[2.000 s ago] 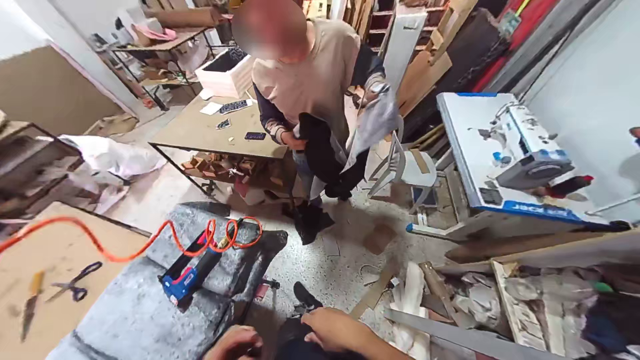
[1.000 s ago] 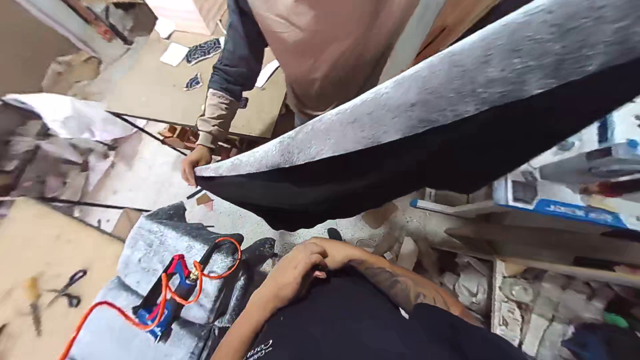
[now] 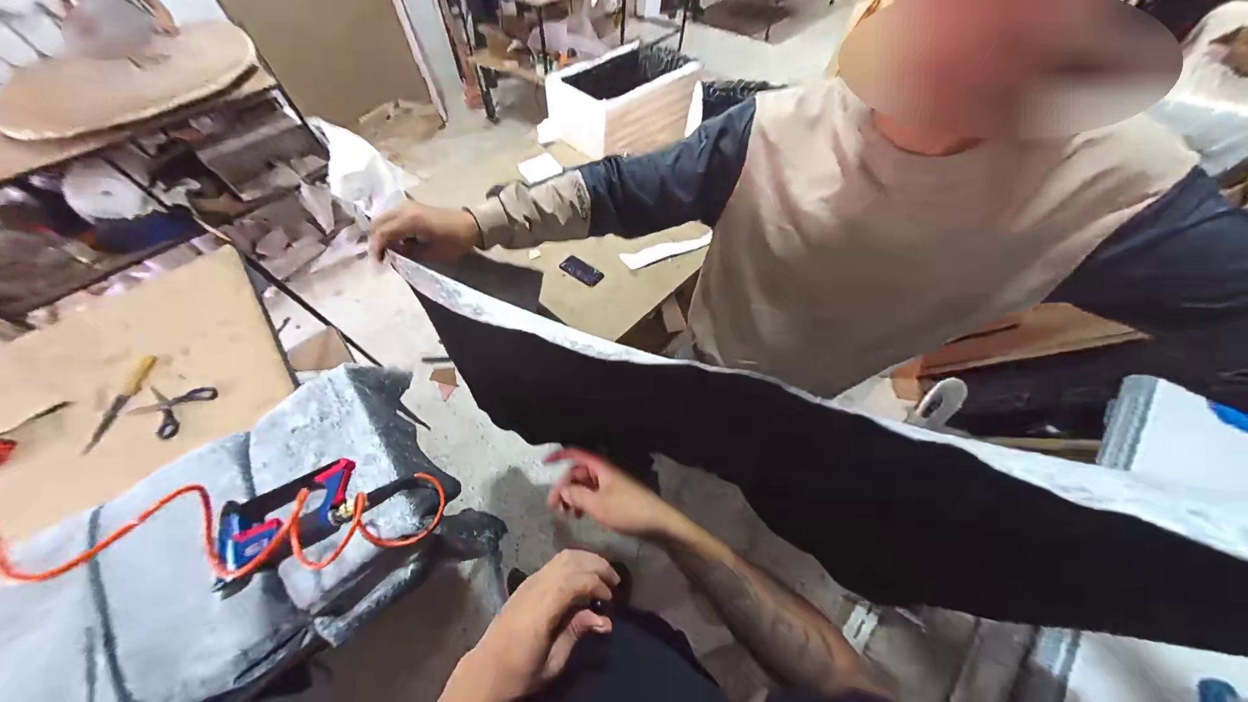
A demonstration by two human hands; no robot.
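My left hand [image 3: 561, 614] is low at the centre, its fingers curled; a small dark thing shows at them, and I cannot tell whether it is held. My right hand [image 3: 609, 495], fingers partly spread and holding nothing, is just below a long fabric piece [image 3: 682, 419], black on the side facing me with a grey-white edge. A co-worker's hand [image 3: 424, 232] grips its left end; its right end runs out of view. On the grey upholstered piece [image 3: 185, 546] at the left lies a blue and red pneumatic staple gun [image 3: 283, 526] with a coiled orange air hose [image 3: 136, 522].
Scissors [image 3: 175, 408] and a yellow-handled knife [image 3: 122, 400] lie on a board [image 3: 58, 322] at the left. The co-worker [image 3: 877, 263] stands across from me, before a table [image 3: 595, 307] with a phone [image 3: 582, 270]. A white box [image 3: 624, 107] is behind. Scraps litter the floor.
My hands were together one second ago and are now apart, the right one raised toward the fabric. The co-worker has come nearer since the first frame, and the fabric, bunched then, is now stretched out.
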